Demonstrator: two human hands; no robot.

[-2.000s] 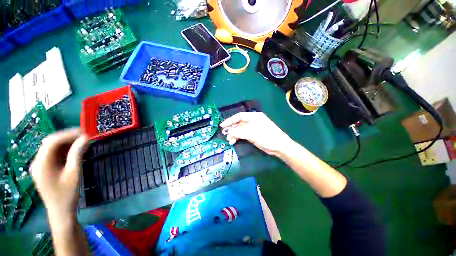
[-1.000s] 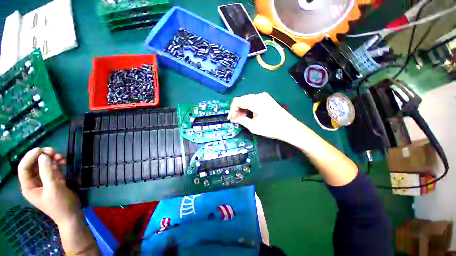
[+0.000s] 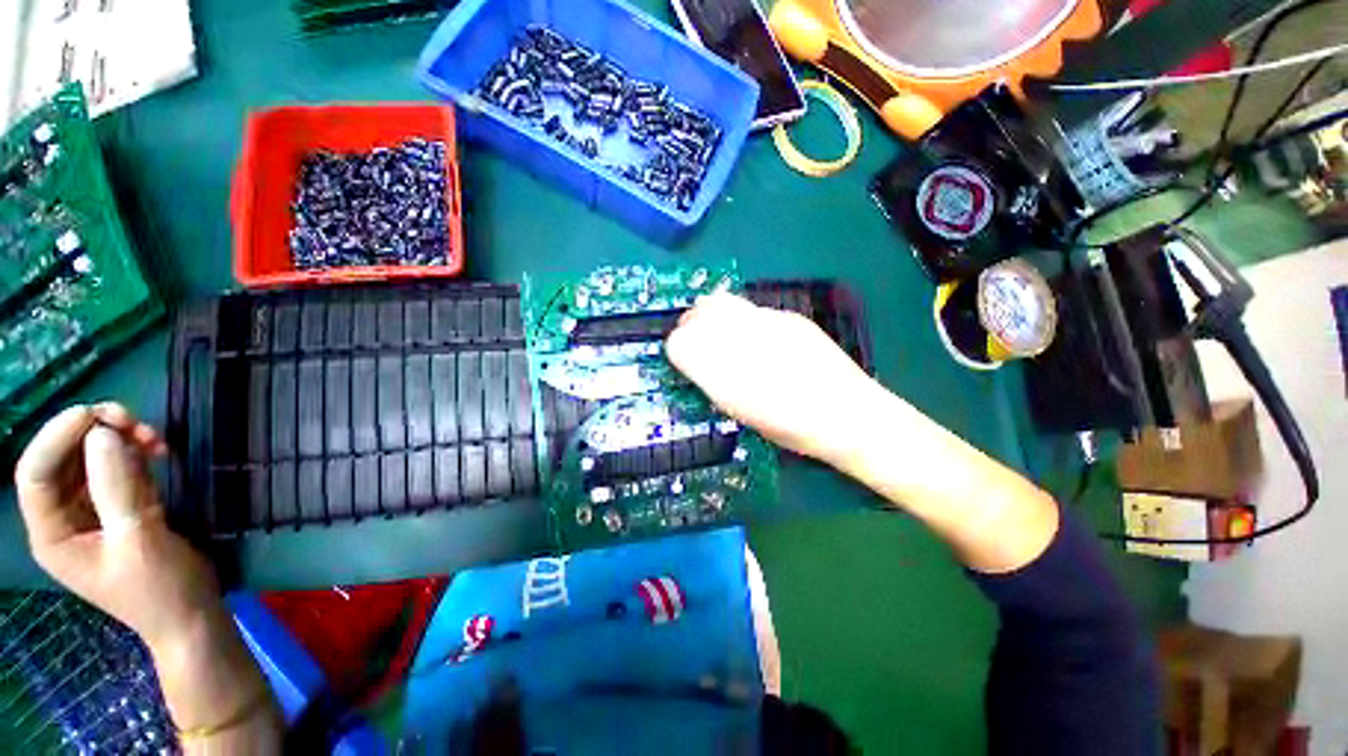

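Note:
A green circuit board (image 3: 636, 495) with two rounded sections and dark slots lies on the right part of the black ribbed tray (image 3: 377, 406). My right hand (image 3: 754, 369) rests over the upper right of the board with fingertips down at its surface; whether they hold a component is hidden. My left hand (image 3: 118, 517) is off the tray's left end, palm up, with fingertips curled together; whether something small is between them cannot be told. The red bin (image 3: 348, 270) and the blue bin (image 3: 591, 174) behind the tray hold small dark cylinders.
Stacked green boards (image 3: 59, 259) stand at the left, with a white sheet (image 3: 111, 52) behind. A tape roll (image 3: 818, 130), phone (image 3: 744, 52), small black fan (image 3: 954, 200), solder reel (image 3: 1017, 307) and soldering station (image 3: 1101, 355) are to the right. A blue crate (image 3: 288, 672) is low left.
The view has shifted, so the bins and tray sit differently in the picture. My left hand has come down from beside the red bin and curled. My right hand has moved slightly inward over the board.

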